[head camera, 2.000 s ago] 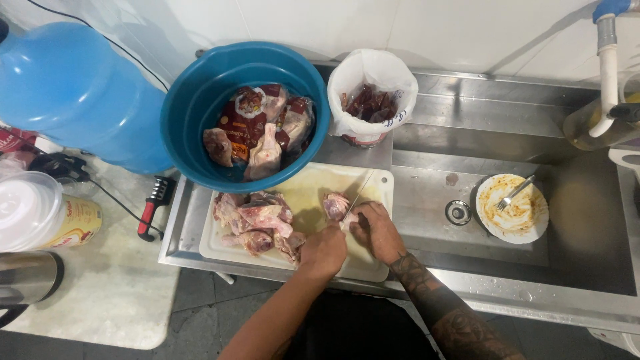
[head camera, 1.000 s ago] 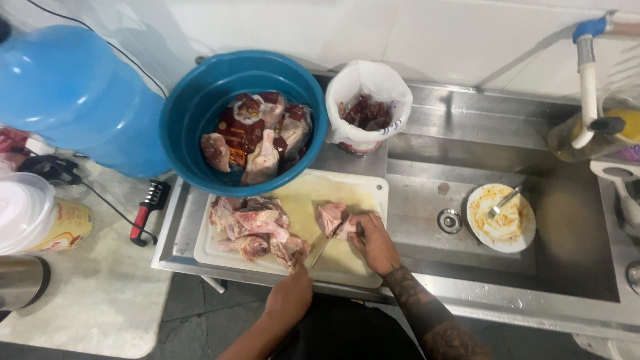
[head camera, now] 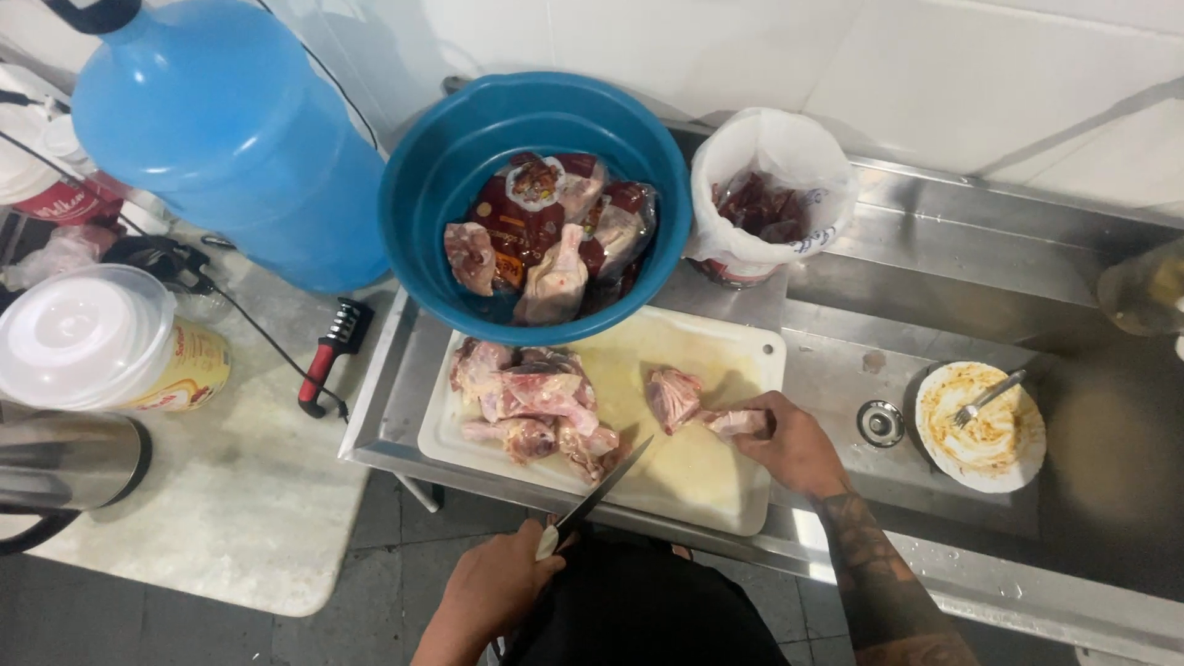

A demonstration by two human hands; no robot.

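My left hand, low at the board's near edge, is closed on the pale handle of a kitchen knife. The blade points up and right over the white cutting board. My right hand grips the end of a raw chicken piece at the board's right side. Its left end meets a fleshy chunk of meat; whether they are joined I cannot tell. Several raw chicken pieces lie heaped on the board's left half.
Behind the board stand a blue-green basin of chicken and packages and a bag-lined bucket. Right is the steel sink with a dirty plate and fork. A red-handled knife sharpener lies on the left counter.
The knife, near the meat two seconds ago, has moved back toward the board's near edge with my left hand. My right hand has shifted right from the fleshy chunk. The view has shifted.
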